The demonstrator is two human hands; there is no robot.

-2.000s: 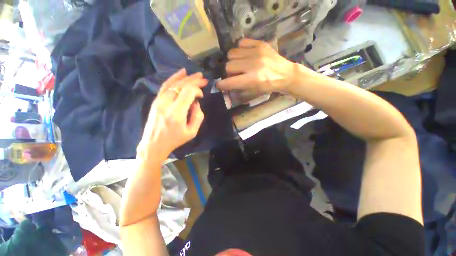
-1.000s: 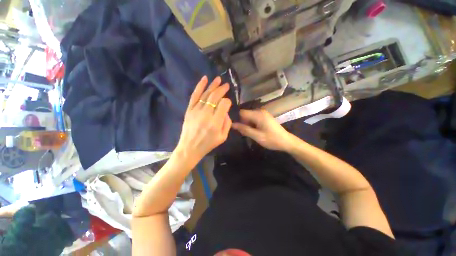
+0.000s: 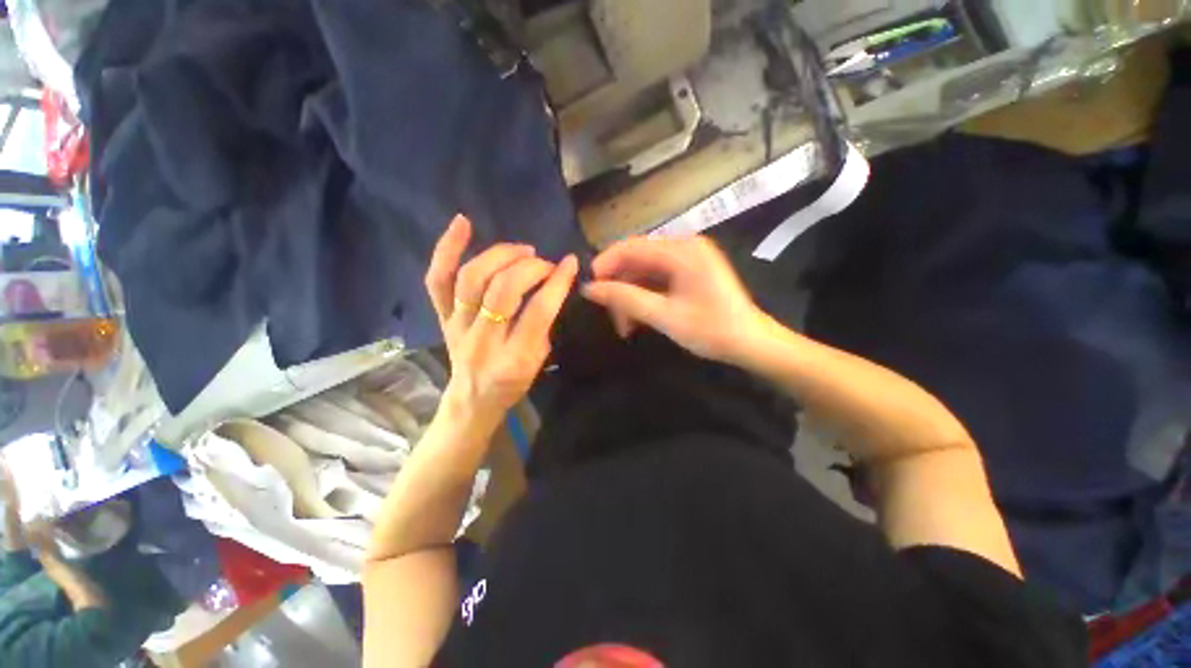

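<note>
The large navy garment panel is draped left of the overlock machine, its right edge running down to my fingers. My left hand, with rings, pinches the panel's lower right edge between thumb and finger. My right hand has its fingertips pinched together close beside it at the same edge; whether cloth lies between them is hard to tell. The white label strip lies along the table edge just above my right hand, its free end curling right.
A tool tray with pens is recessed at upper right. A navy heap lies at right below the table edge. A white cloth bundle is at lower left. Another person's arm shows at far lower left.
The view has shifted, so the machine sits higher. Both hands were nearer the needle area; now they are at the panel's edge by the table front. The cloth edge has come away from the needle area.
</note>
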